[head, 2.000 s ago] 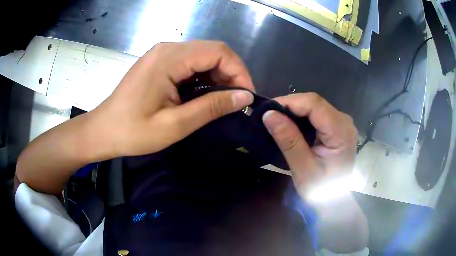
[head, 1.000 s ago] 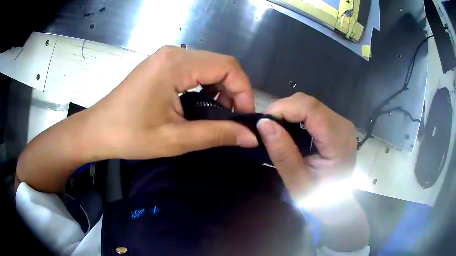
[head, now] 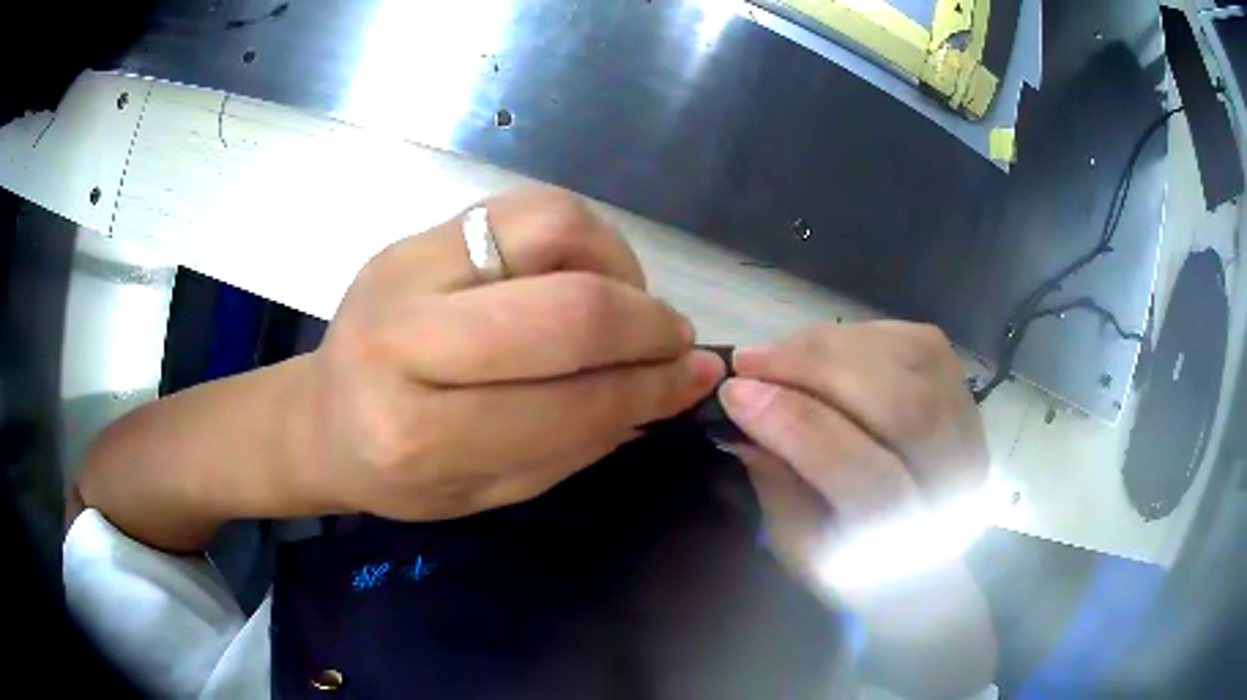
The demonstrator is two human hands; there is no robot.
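A dark fabric piece [head: 718, 419] is pinched between both hands at the centre. Most of it is hidden by the fingers or merges with the dark clothing below. My left hand [head: 520, 356], with a ring on one finger, comes from the left and holds it between thumb and fingertips. My right hand [head: 855, 424] pinches it just to the right, fingertips almost touching those of the left. No zipper teeth show now.
A grey metal table plate [head: 615, 151] with a white front edge [head: 274, 171] lies beyond the hands. A yellow-taped template [head: 964, 82] is at the far side. A black cord [head: 1094, 253] and dark oval panel [head: 1179, 390] lie right. A black mass [head: 62, 48] is upper left.
My left hand has turned so its back and ring show, and its fingers have closed together. The zipper teeth are now out of sight. Both hands sit slightly lower.
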